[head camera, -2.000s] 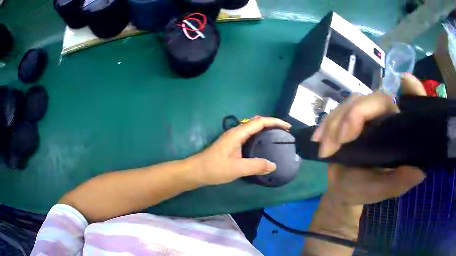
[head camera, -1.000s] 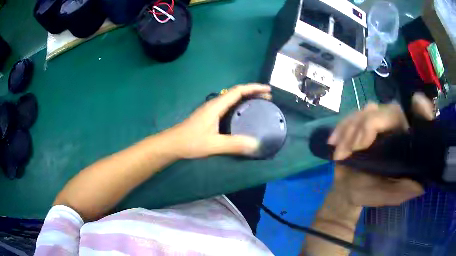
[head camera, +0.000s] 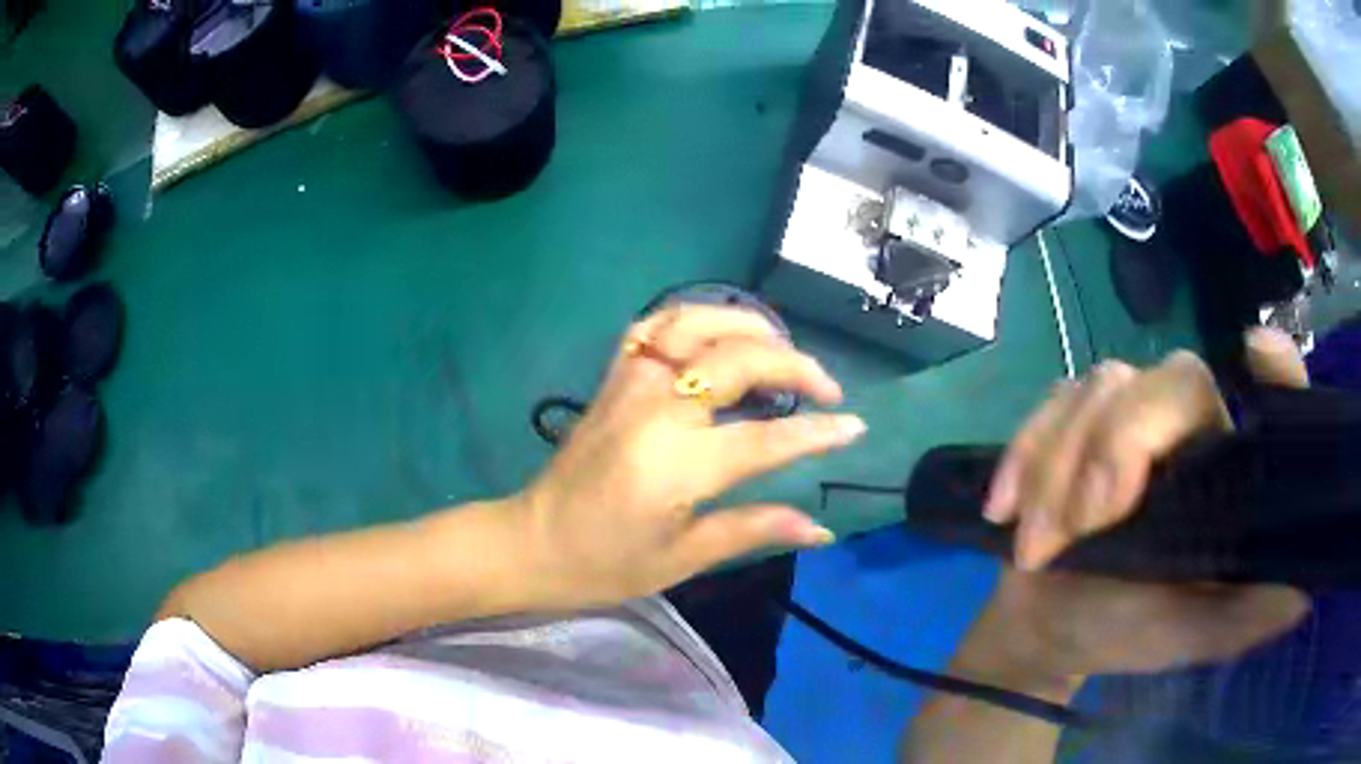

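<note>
The black round speaker housing (head camera: 720, 299) lies on the green bench beside the screw feeder, mostly hidden behind my left hand. My left hand (head camera: 672, 440) is over it with fingers apart, gripping nothing that I can see. My right hand (head camera: 1142, 485) is closed round the thick black electric screwdriver (head camera: 955, 490), whose thin bit points left, clear of the housing. A small black cord loop (head camera: 555, 420) sticks out left of my left hand. The screw feeder (head camera: 925, 187), with white front and open top window, is just beyond the housing.
A housing with red and white wires (head camera: 481, 112) stands at the upper left, near grouped dark housings on a pale board (head camera: 224, 146). Loose black covers (head camera: 63, 448) lie at far left. Clear plastic (head camera: 1119, 97) and a red and green item (head camera: 1261, 187) are right of the feeder.
My left hand has let go of the housing's edge and opened in front of it. The screwdriver bit was at the housing two seconds ago and has withdrawn. The view has shifted.
</note>
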